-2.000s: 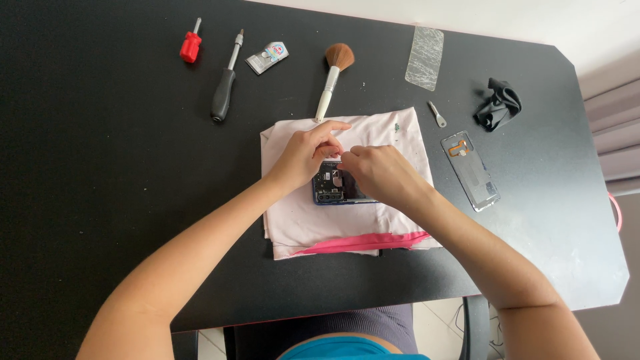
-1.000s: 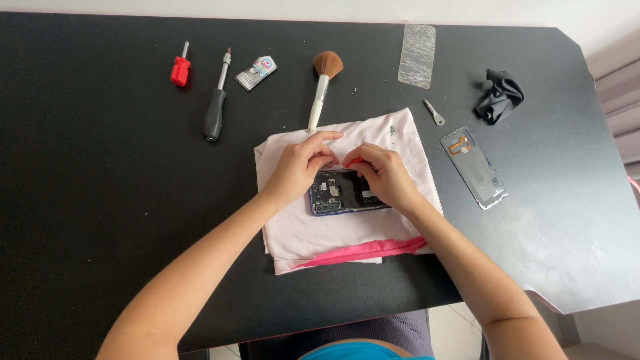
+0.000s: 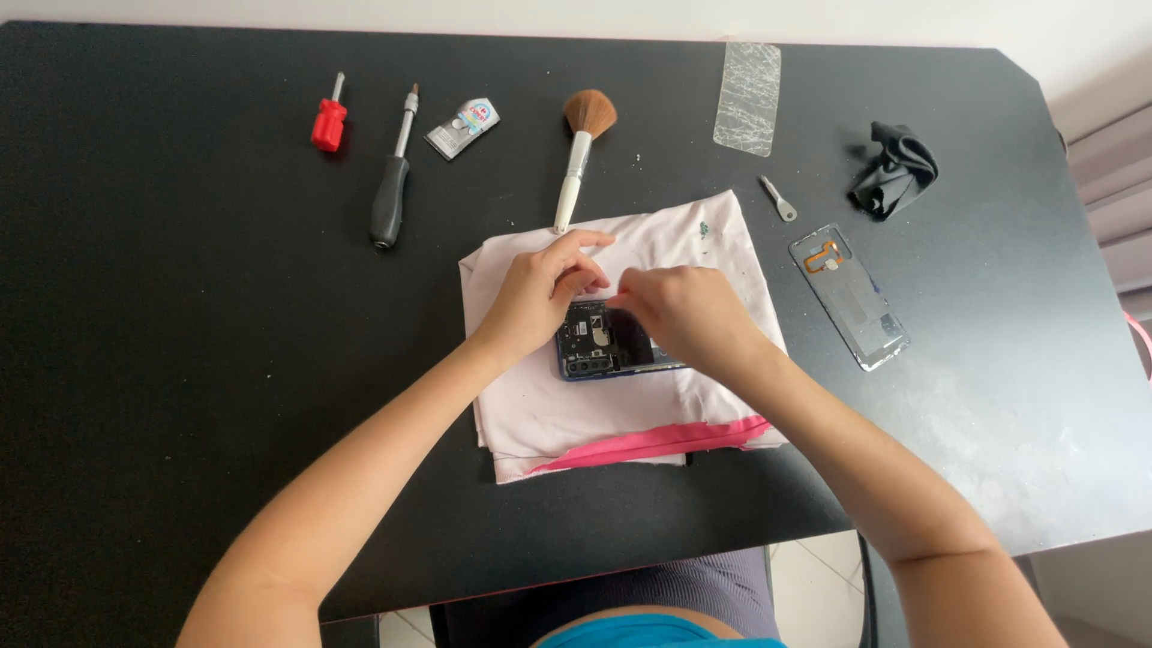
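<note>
An opened smartphone [image 3: 594, 340] with its inner parts showing lies on a folded pale pink cloth [image 3: 594, 414]. My left hand [image 3: 549, 283] is at the phone's upper left edge, its index finger raised and its thumb and other fingers bent close together; whether they pinch something is too small to tell. My right hand [image 3: 679, 310] is over the phone's right part and hides it. Its fingers are curled together near the top edge, close to my left fingertips, and what they may hold is hidden. The phone's detached back cover [image 3: 850, 297] lies right of the cloth.
On the black table [image 3: 225, 360] behind the cloth are a red screwdriver [image 3: 329, 124], a black-handled screwdriver [image 3: 389, 198], a small packet [image 3: 463, 128], a brush [image 3: 576, 171] and a scratched clear sheet [image 3: 749, 99]. A small metal key-like tool [image 3: 779, 200] and black cloth [image 3: 897, 171] lie farther right.
My right hand has turned over more and now covers more of the phone's right part than one second ago. The red bit seen at its fingertips then is hardly visible now. My left hand stays beside the phone.
</note>
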